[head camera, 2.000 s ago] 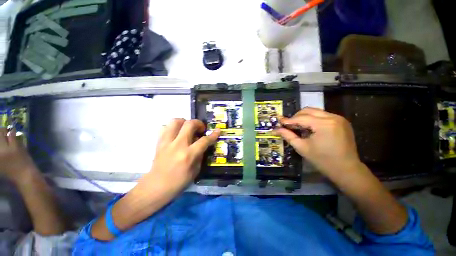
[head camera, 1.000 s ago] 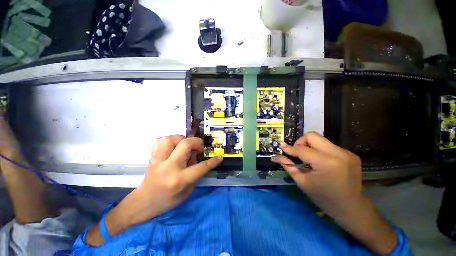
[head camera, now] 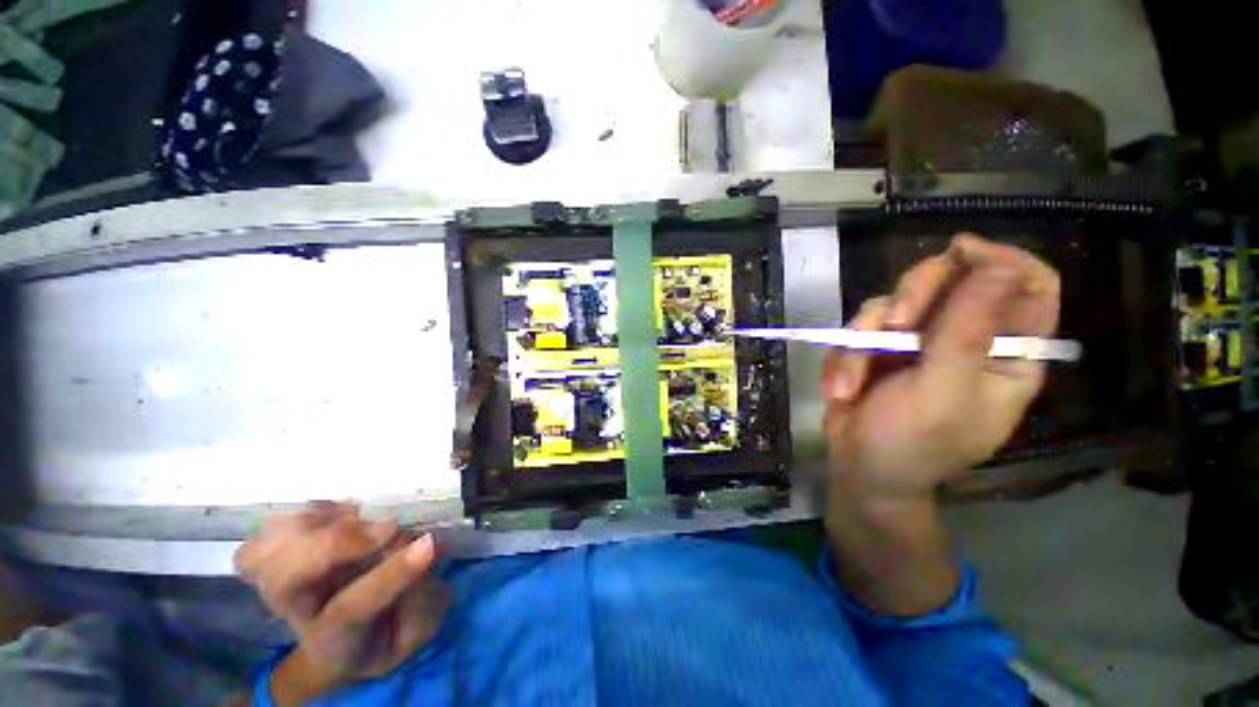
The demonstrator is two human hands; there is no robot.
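A black square solder pallet (head camera: 483, 297) lies on the conveyor in front of me. It holds two yellow-edged circuit boards (head camera: 594, 359), one nearer me than the other. A green hold-down strip (head camera: 638, 359) lies across both boards. My right hand (head camera: 946, 366) is right of the pallet and grips the silver tweezers (head camera: 1029, 347). Their thin tip points left, over or near the right edge of the far board; contact cannot be told. My left hand (head camera: 352, 580) is off the pallet, at the near rail, left of the pallet, fingers loosely curled, with nothing visible in it.
Conveyor rails (head camera: 345, 206) run beyond and in front of the pallet. Another pallet with boards (head camera: 1215, 318) is at far right. Beyond the rail are a polka-dot cloth (head camera: 221, 111), a small black holder (head camera: 516, 124), a white cup (head camera: 718, 49) and a brown block (head camera: 994, 131). A neighbour's sleeve (head camera: 97, 663) shows at lower left.
My left hand has left the pallet and moved down and left. My right hand has moved right and up, away from the boards, and the tweezers now show in full. The view has shifted.
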